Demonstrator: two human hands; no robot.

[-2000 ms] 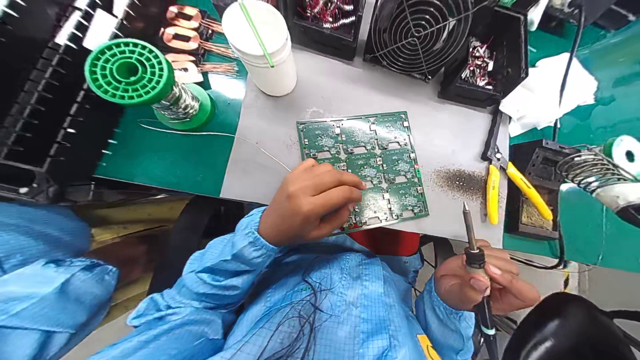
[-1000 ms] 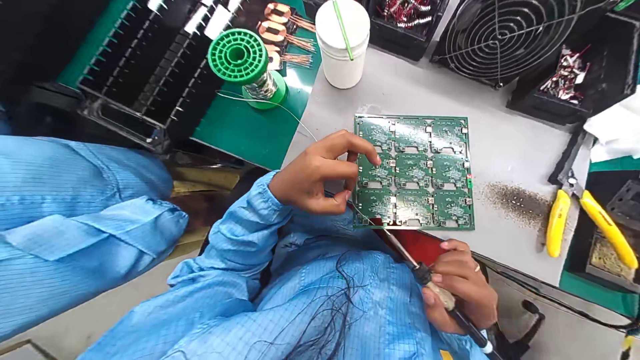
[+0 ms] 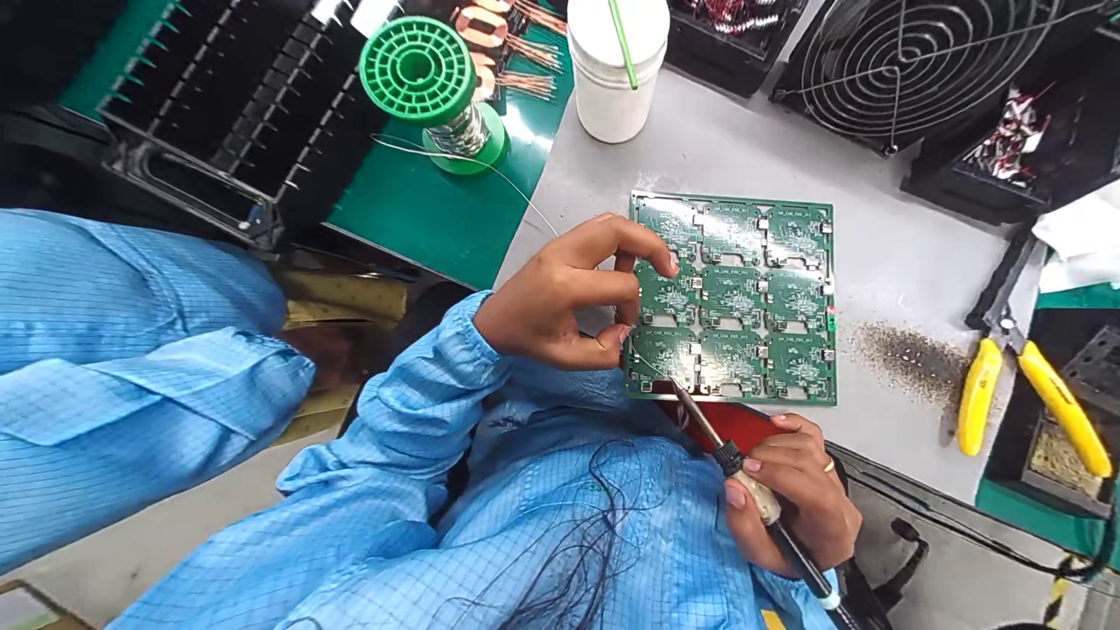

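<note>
A green panel of printed circuit boards (image 3: 733,297) lies on the grey mat at the near edge of the bench. My left hand (image 3: 582,293) pinches thin solder wire (image 3: 525,199) at the panel's lower left corner, with a fingertip over its left side. The wire runs back to a green solder spool (image 3: 418,72). My right hand (image 3: 792,499) grips a soldering iron (image 3: 754,494), whose tip meets the panel's lower edge beside the wire's end. Whether the tip touches the wire cannot be told.
Yellow-handled cutters (image 3: 1006,350) lie right of dark scattered grains (image 3: 914,359). A white container (image 3: 617,79) stands behind the panel, near a black fan (image 3: 910,66) and a parts bin (image 3: 976,184). A black rack (image 3: 236,96) is at the left, beyond another person's blue sleeve (image 3: 131,367).
The soldering iron has moved from right of the panel, where it pointed upward, to the panel's lower edge. My left hand has shifted to the panel's left side. The view has swung left.
</note>
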